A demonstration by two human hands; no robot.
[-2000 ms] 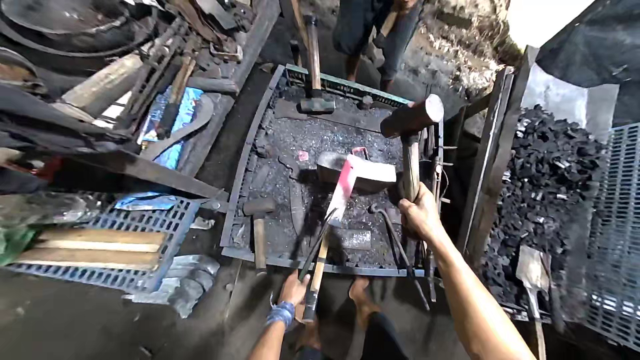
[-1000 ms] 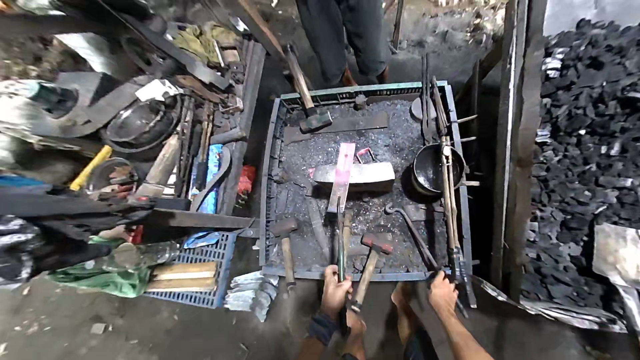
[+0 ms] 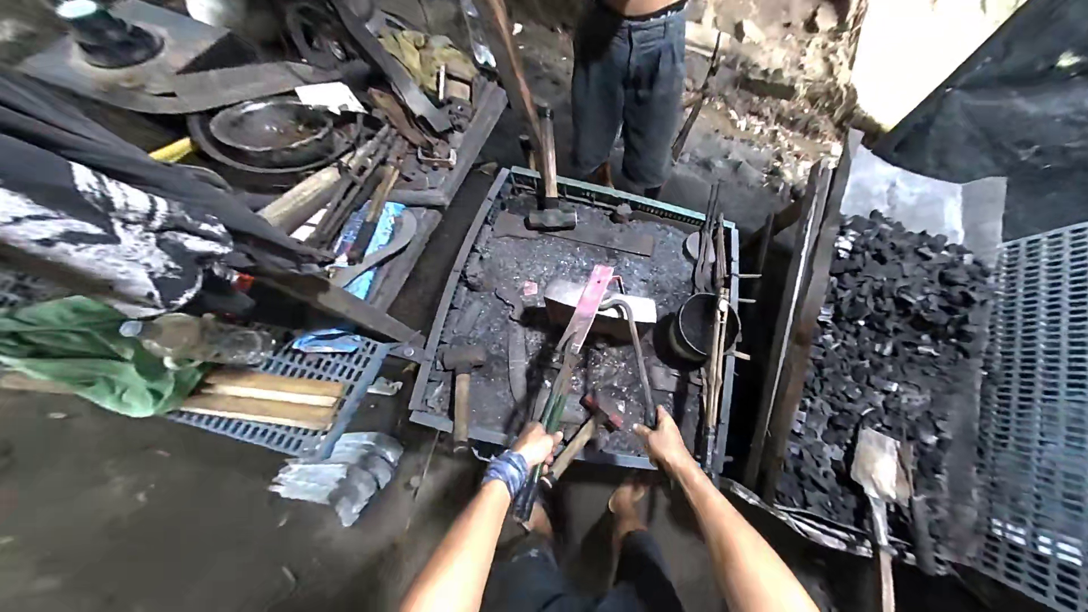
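My left hand [image 3: 535,446] is closed round the handles of a pair of tongs [image 3: 557,395]. Their jaws meet the lower end of a glowing pink metal strip [image 3: 591,306], which lies across the top of a steel anvil block [image 3: 557,297]. My right hand [image 3: 665,440] grips a metal rod with a hooked end [image 3: 636,353]; the hook rests over the block, just right of the strip. Between my hands a hammer with a red-marked head [image 3: 602,411] leans at the tray's near edge. The block stands in a tray of dark grit [image 3: 465,255].
A sledgehammer [image 3: 552,218] and a small hammer [image 3: 463,357] lie in the tray. At its right side are a black pot [image 3: 693,327] and long tongs. A person [image 3: 629,85] stands beyond. Charcoal [image 3: 892,340] fills a bin at right; tools crowd the left bench.
The hammer that my right hand held two seconds ago is let go and lies low in the tray. My right hand has taken the hooked rod and brought its hook up to the block.
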